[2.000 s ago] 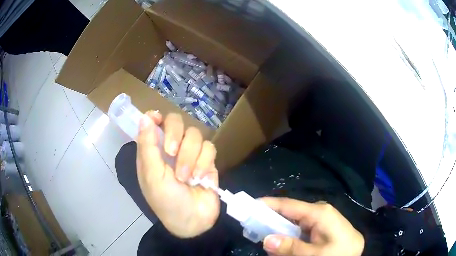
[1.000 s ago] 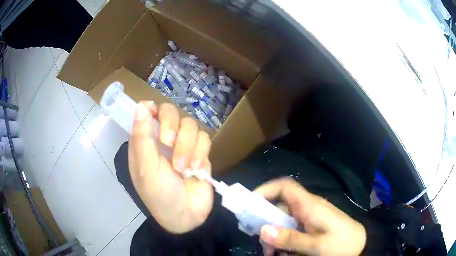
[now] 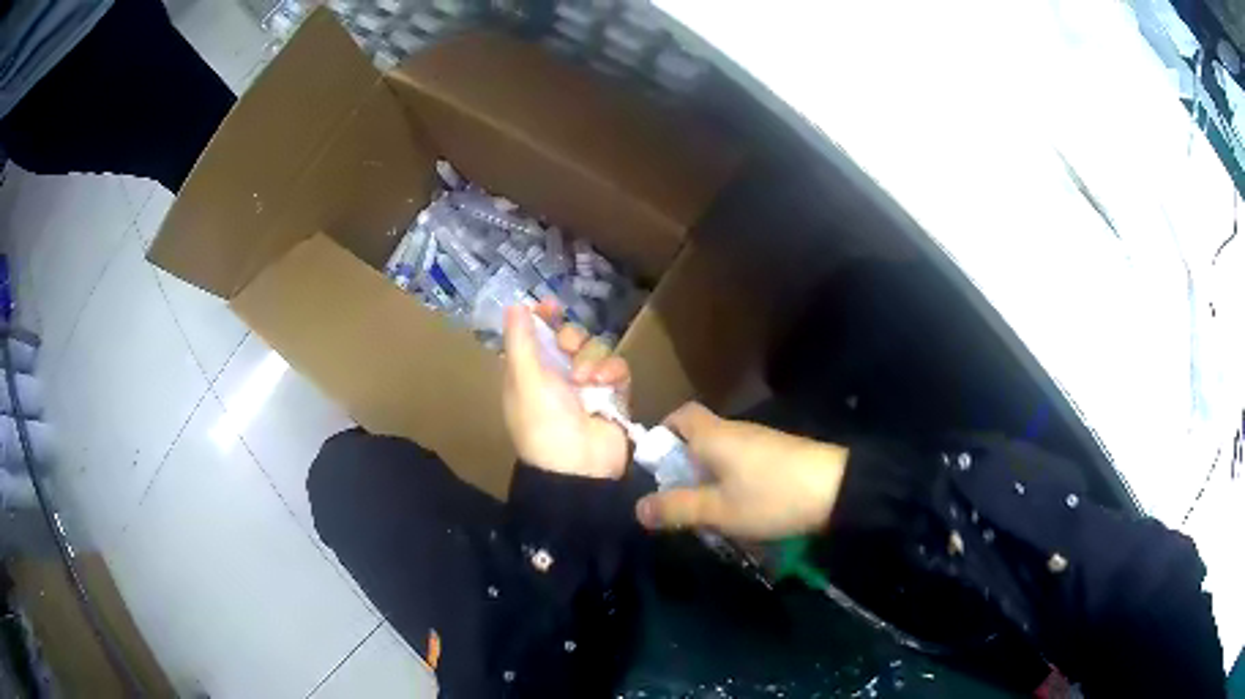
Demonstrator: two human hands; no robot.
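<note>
My left hand (image 3: 567, 403) holds a clear syringe barrel (image 3: 550, 341) by its body, with its wide end out over the carton. My right hand (image 3: 737, 471) grips a second clear barrel (image 3: 664, 456), whose front end points at the first barrel's nozzle (image 3: 602, 402). The two meet or nearly meet between the hands; blur hides whether they touch. A bright green part (image 3: 800, 560) shows below my right hand. The open cardboard carton (image 3: 314, 328) lies beyond my hands, with many small labelled tubes (image 3: 471, 246) inside.
A white-covered bench (image 3: 928, 123) curves along the right, with a thin dark tool (image 3: 1088, 191) on it. A person's dark-clothed leg (image 3: 123, 96) is at the upper left. Pale floor tiles (image 3: 123, 396) and another brown carton (image 3: 82, 615) are at the left.
Both hands have moved away from me, up toward the carton, with their barrels. The left barrel's wide end is now over the carton's contents. The green part has come into view.
</note>
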